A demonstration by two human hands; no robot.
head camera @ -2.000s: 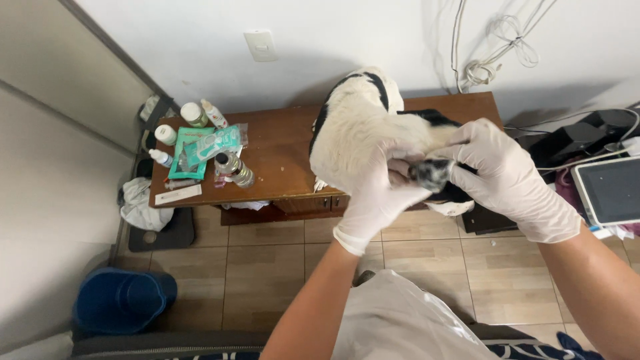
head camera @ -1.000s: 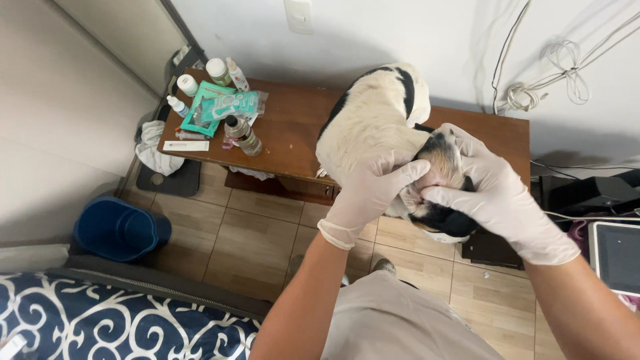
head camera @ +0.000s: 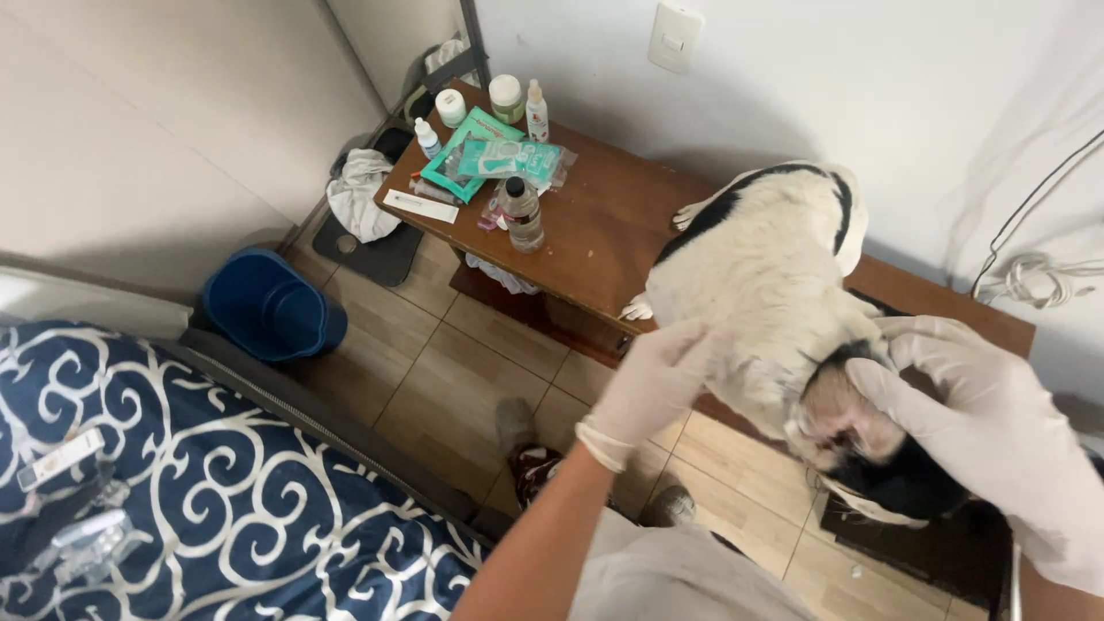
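Note:
A black and white dog lies on a brown wooden table, its head toward me at the right end. My right hand, in a white glove, grips the dog's folded-back ear between thumb and fingers, so the pink inside of the ear shows. My left hand, gloved too, is at the dog's shoulder with its fingers blurred; no object shows in it. A clear bottle with a black cap, teal packets, white-lidded jars, a spray bottle and a dropper bottle stand or lie at the table's left end.
A blue bucket stands on the tiled floor by a black scale-like plate and a white cloth. The bed with a blue patterned cover fills the lower left. Coiled cables hang along the wall at right.
My left hand has left the dog's ear and moved left to its shoulder. My right hand still holds the ear. The view has swung left, showing more of the bed.

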